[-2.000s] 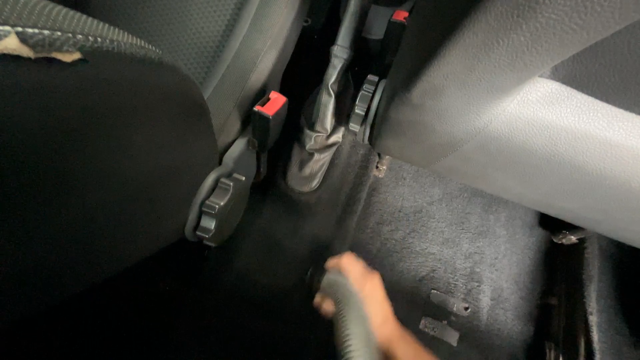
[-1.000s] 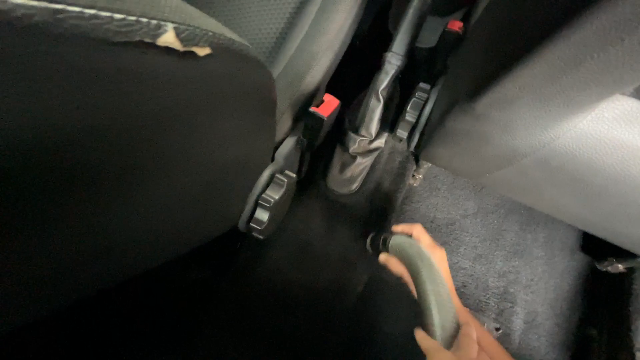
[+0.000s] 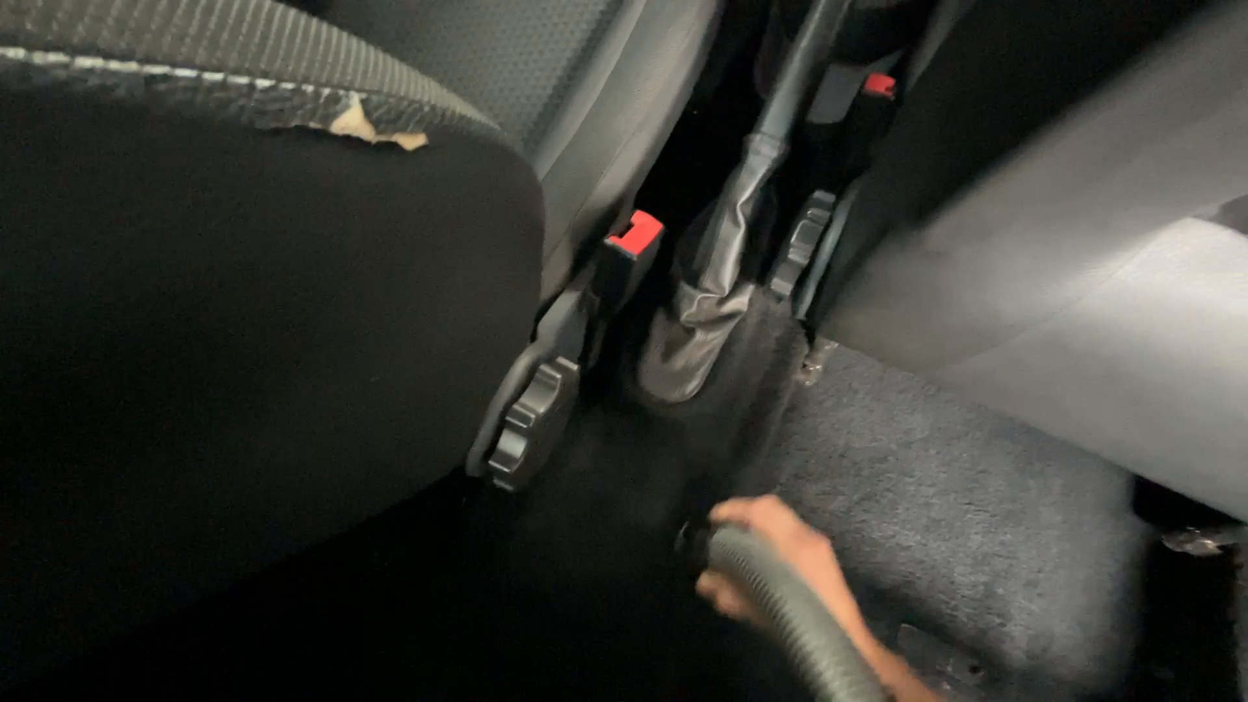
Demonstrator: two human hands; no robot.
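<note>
My right hand (image 3: 775, 556) comes in from the lower right and is closed around a ribbed grey hose (image 3: 799, 614) near its dark front end (image 3: 694, 541). That end is against or just above the dark carpet (image 3: 624, 517) behind the parking brake lever's wrinkled boot (image 3: 717, 322); contact cannot be told. The hose runs down out of the bottom edge. Blur softens the fingers. My left hand is not in view.
A car seat (image 3: 292, 322) with torn trim (image 3: 375, 127) fills the left, with a ridged seat knob (image 3: 531, 424) and red-topped buckle (image 3: 636, 234). Another seat (image 3: 1053, 273) overhangs the right. Grey floor carpet (image 3: 955, 487) and a metal bracket (image 3: 1199, 541) lie below it.
A second hand seen lower on the hose one second ago is out of view now. My right hand still holds the hose; its front end has shifted slightly toward the lower left relative to the brake boot.
</note>
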